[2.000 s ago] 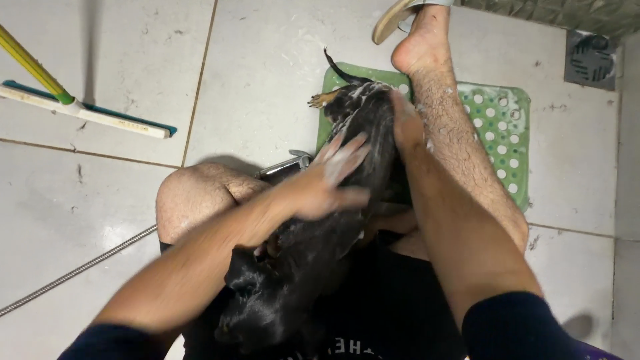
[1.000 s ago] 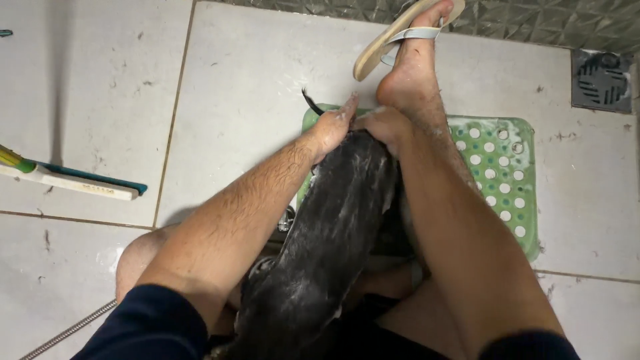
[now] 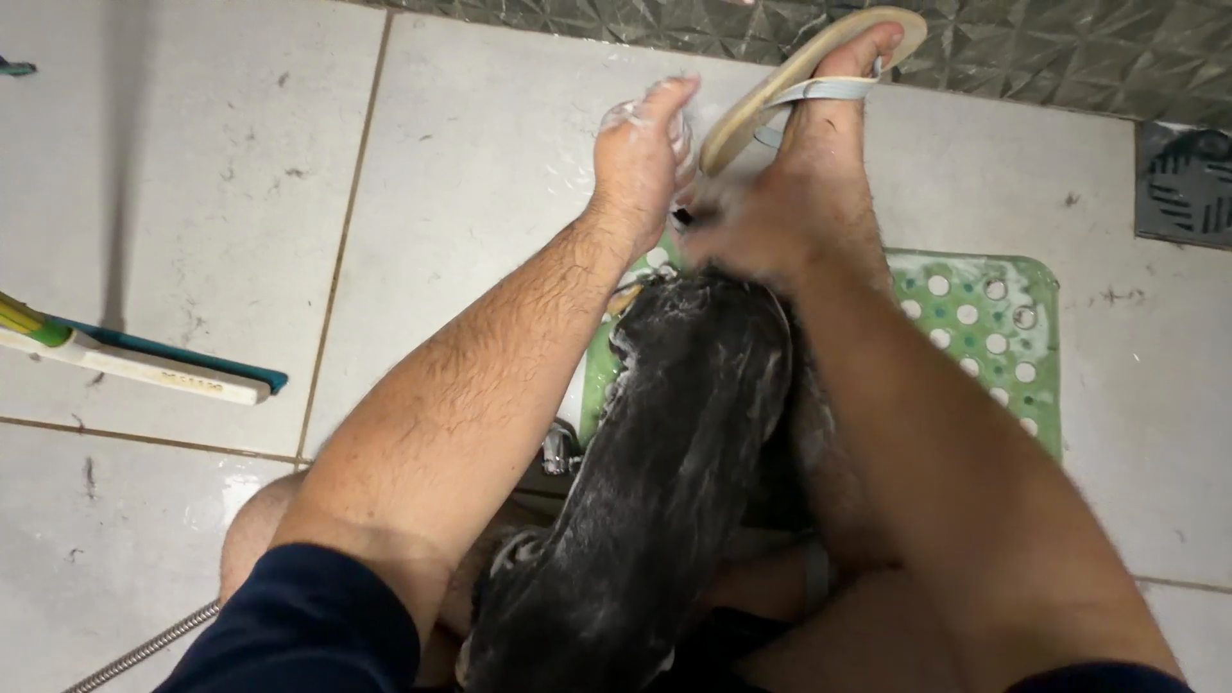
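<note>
A small dark-furred dog (image 3: pixel 664 452), wet and streaked with lather, lies between my legs with its rump away from me. Beyond the rump, my left hand (image 3: pixel 645 144) is covered in white foam, with its fingers partly curled and turned out of sight. Close beside it my right hand (image 3: pixel 741 231) is blurred, at the base of the tail. A dark tip, apparently of the tail, shows between the two hands; which hand touches it I cannot tell. One tan paw (image 3: pixel 624 298) rests by my left wrist.
A green bath mat with round holes (image 3: pixel 1044 337) lies under my outstretched leg. My foot wears a flip-flop (image 3: pixel 741 120). A squeegee (image 3: pixel 164 371) is at the left, a metal shower hose (image 3: pixel 144 647) at lower left, a chrome fitting (image 3: pixel 558 448) beside the dog, a floor drain (image 3: pixel 1189 183) at upper right.
My left hand has gone from the dog's back to beyond its rump, and it now shows thick foam. My right hand has stayed around the rump. The view has shifted.
</note>
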